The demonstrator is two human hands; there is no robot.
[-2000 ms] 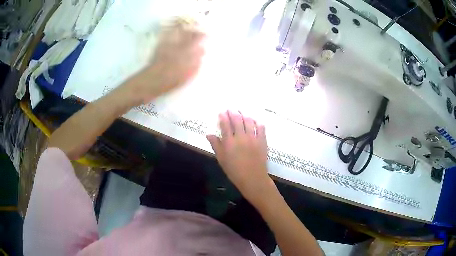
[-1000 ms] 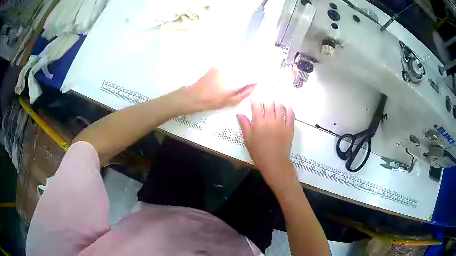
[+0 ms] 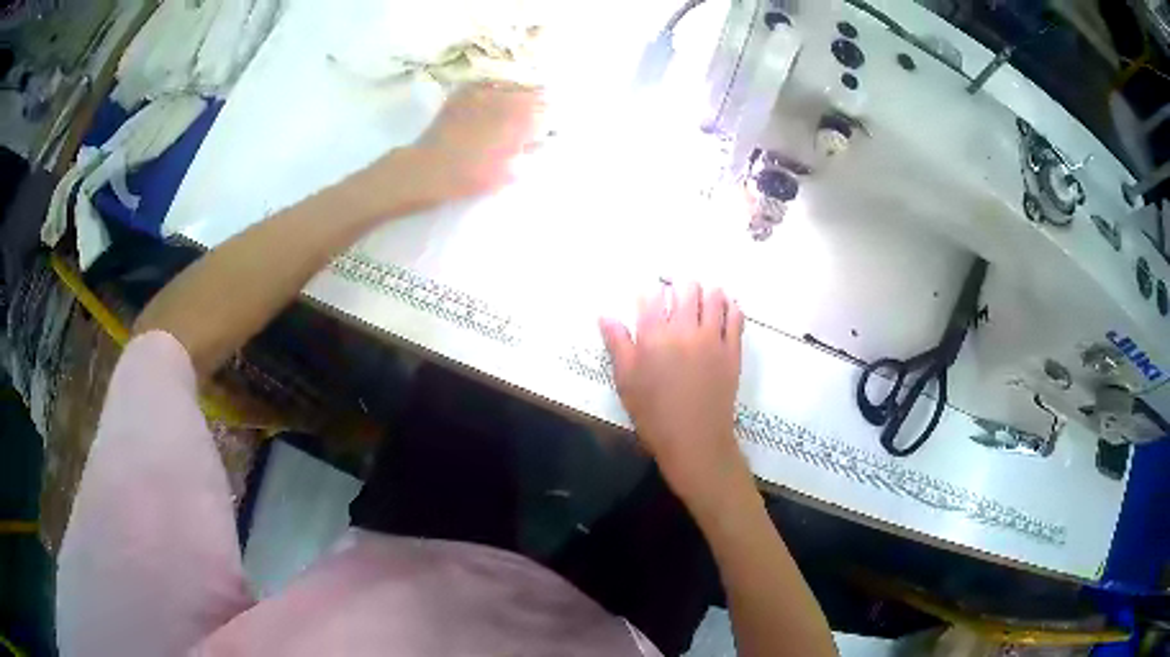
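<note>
My left hand (image 3: 488, 139) is at the upper left of the table, beside a small crumpled off-white cloth (image 3: 481, 54); glare washes out its fingers, so I cannot tell whether it holds anything. My right hand (image 3: 678, 366) lies palm down near the front edge, fingers a little apart. Any white fabric under it is lost in the glare. The white sewing machine head (image 3: 924, 141) is at the upper right. Its presser foot and needle area (image 3: 721, 173) is in bright glare.
Black scissors (image 3: 914, 385) lie right of my right hand. A measuring scale (image 3: 885, 477) runs along the front table edge. White cloth strips (image 3: 161, 122) are heaped over blue at the upper left. A yellow bar (image 3: 90, 298) is below the table's left corner.
My left hand has moved from near my right hand and the needle area up and left to the crumpled cloth. My right hand has stayed nearly in place.
</note>
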